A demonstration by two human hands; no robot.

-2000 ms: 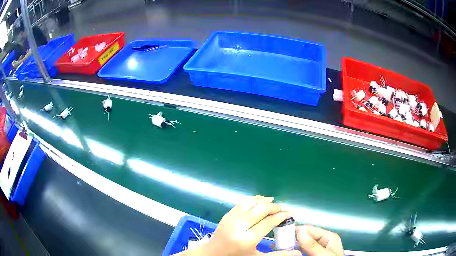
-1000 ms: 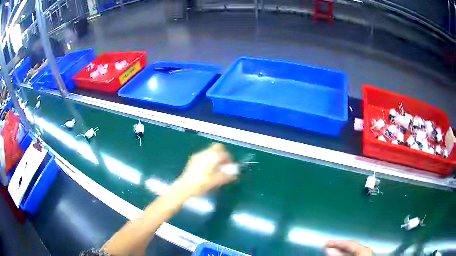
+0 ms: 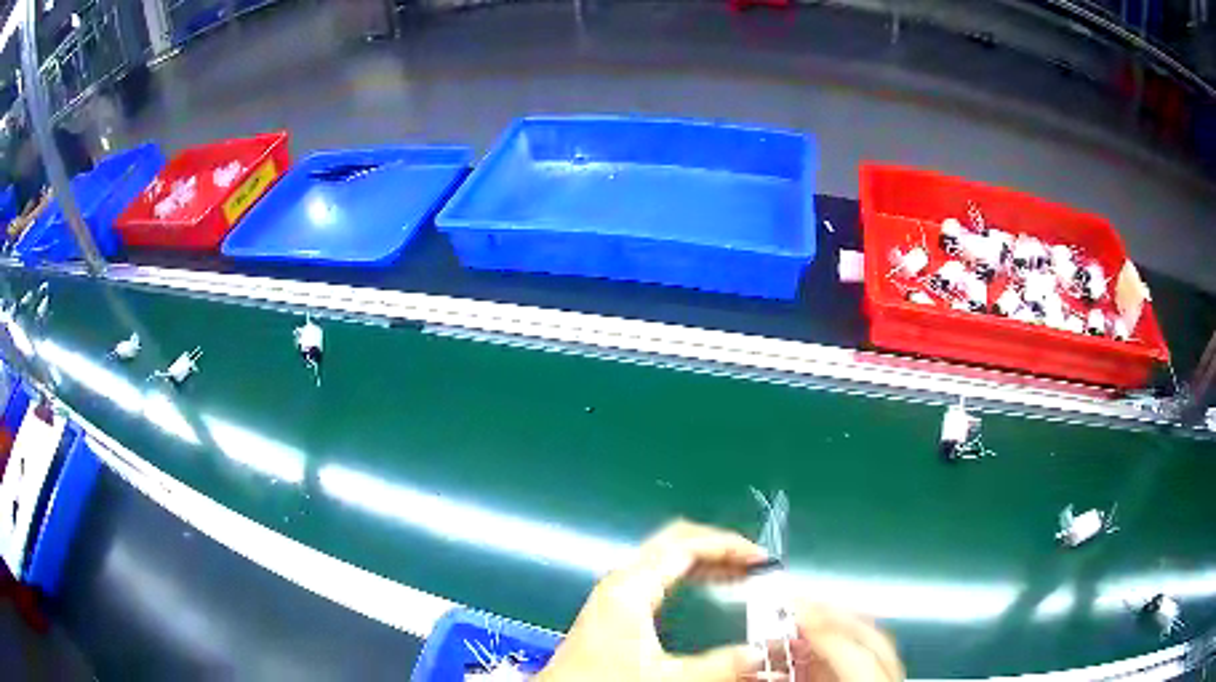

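A white adapter unit (image 3: 772,616) with a dark end and thin pale wires pointing up is between my hands at the bottom centre. My left hand (image 3: 667,600) curls around it, with thumb and fingers on the unit. My right hand (image 3: 847,645) is blurred and touches the unit from the right; its exact grip is unclear. The near blue bin (image 3: 440,648), cut off by the bottom edge, holds units with wires, left of my left hand.
The green conveyor belt (image 3: 534,426) carries several loose units, at left and right. Across it stand a right red bin (image 3: 1014,349) heaped with units, a large blue bin (image 3: 627,247), a shallow blue tray (image 3: 314,240), a left red bin (image 3: 174,220) and a far-left blue bin (image 3: 100,200).
My left hand has come back from mid-belt to the bottom centre with a white unit. My right hand has moved left to meet it. A loose unit now lies near the right rail.
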